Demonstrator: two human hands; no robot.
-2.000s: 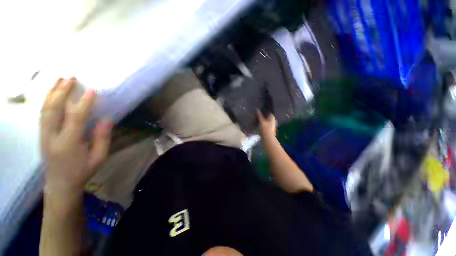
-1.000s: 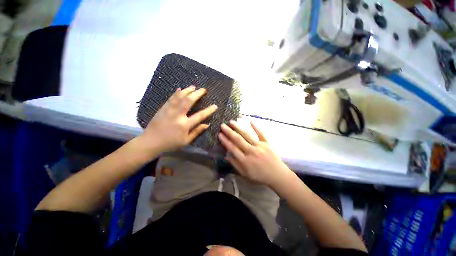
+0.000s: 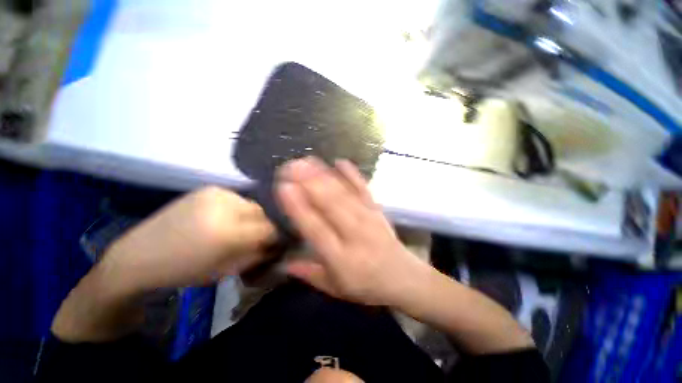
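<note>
A dark patterned panel (image 3: 306,120) with rounded corners lies on the white table, its near end reaching the front edge between my hands. My left hand (image 3: 224,232) is at the table's front edge, fingers curled around the near end of dark cloth; the fingertips are blurred and partly hidden. My right hand (image 3: 340,228) lies with its fingers extended over the near part of the panel. A dark thread (image 3: 434,160) runs from the panel's right side towards the scissors.
The white sewing machine (image 3: 516,60) with a blue stripe stands at the right. Black-handled scissors (image 3: 535,149) and a yellow-green item (image 3: 583,185) lie on the white table (image 3: 149,112). Blue crates (image 3: 624,322) are below the edge.
The dark panel on the far left is no longer in view. The patterned panel has shifted in view; my left hand has moved off its top to its near end, and my right hand has moved onto it.
</note>
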